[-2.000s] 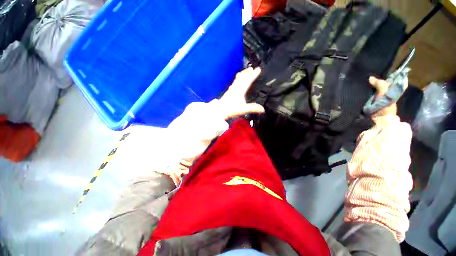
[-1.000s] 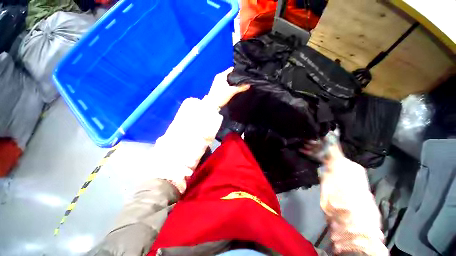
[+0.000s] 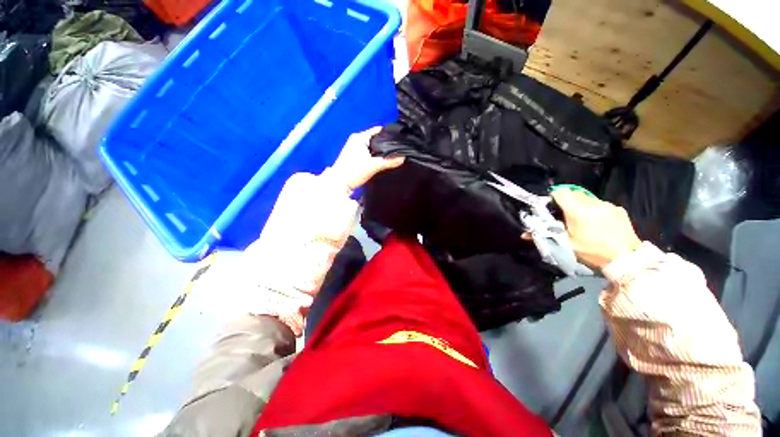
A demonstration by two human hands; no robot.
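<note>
My left hand [image 3: 364, 159] grips the upper left edge of a black bag piece [image 3: 436, 201] beside the blue bin. My right hand [image 3: 590, 226] holds scissors [image 3: 518, 192] with green at the handle and pale cloth wrapping [image 3: 552, 239] around the grips. The silver blades point left over the black piece and look parted. The black piece hangs over the pile of black bags [image 3: 547, 124] above my lap. Part of the piece's lower side is hidden in the dark pile.
The blue plastic bin [image 3: 291, 141] stands at left. Grey-white sacks [image 3: 94, 85] lie at far left. An orange sack [image 3: 432, 34] is behind the pile. A sewing table's plywood side [image 3: 616, 64] is at upper right. A clear plastic bag [image 3: 720, 183] lies at right. My red apron [image 3: 385, 341] covers my lap.
The camouflage bag with straps on top of the pile is out of sight. My left hand has gripped the black piece. My right hand has brought the scissors inward over it.
</note>
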